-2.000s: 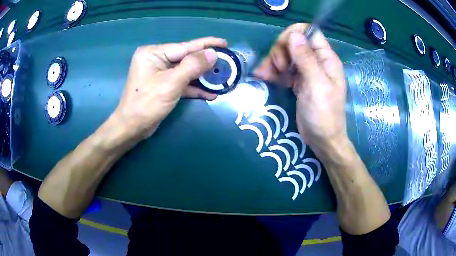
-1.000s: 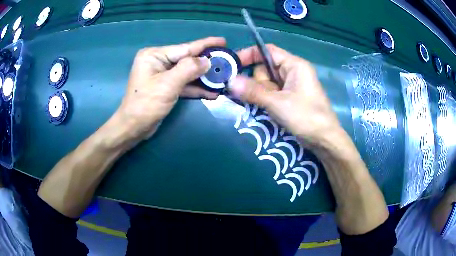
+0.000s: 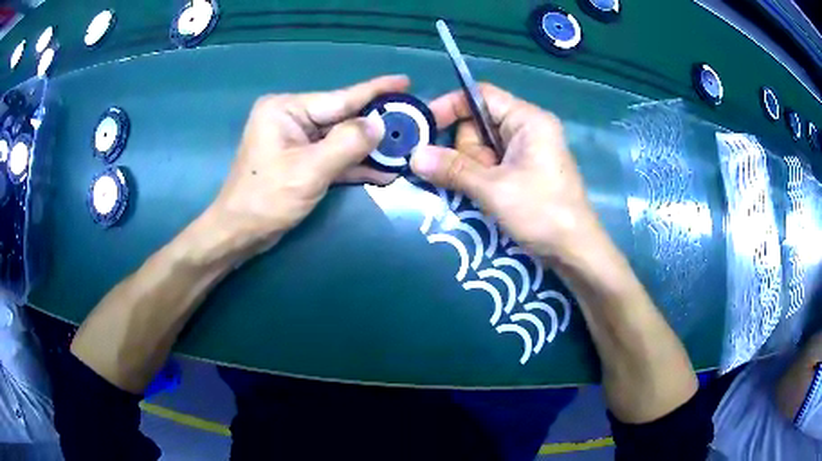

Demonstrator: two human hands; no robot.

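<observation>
My left hand [image 3: 302, 149] grips a round black disc part [image 3: 397, 135] with a grey-blue centre and white arcs around it. The left thumb lies on its upper left face. My right hand [image 3: 514, 162] holds slim silver tweezers [image 3: 469, 81] pointing up and away. The right thumb touches the disc's lower right rim. Curved white arc stickers [image 3: 484, 294] lie in rows on a clear, glaring backing sheet [image 3: 404, 203] below the hands. The right hand and wrist cover part of the sheet.
Two discs with pale centres [image 3: 108, 195] lie on the green bench [image 3: 297, 297] at left. A clear bin [image 3: 34, 225] of black discs stands far left. Spare sticker sheets [image 3: 753, 252] lie at right. A green belt [image 3: 360, 22] carries spaced discs behind. People's clothing shows at both lower corners.
My right hand has come in to the disc's right edge, and the tweezers have swung to point up and left. The belt discs have shifted right. My left hand has barely moved.
</observation>
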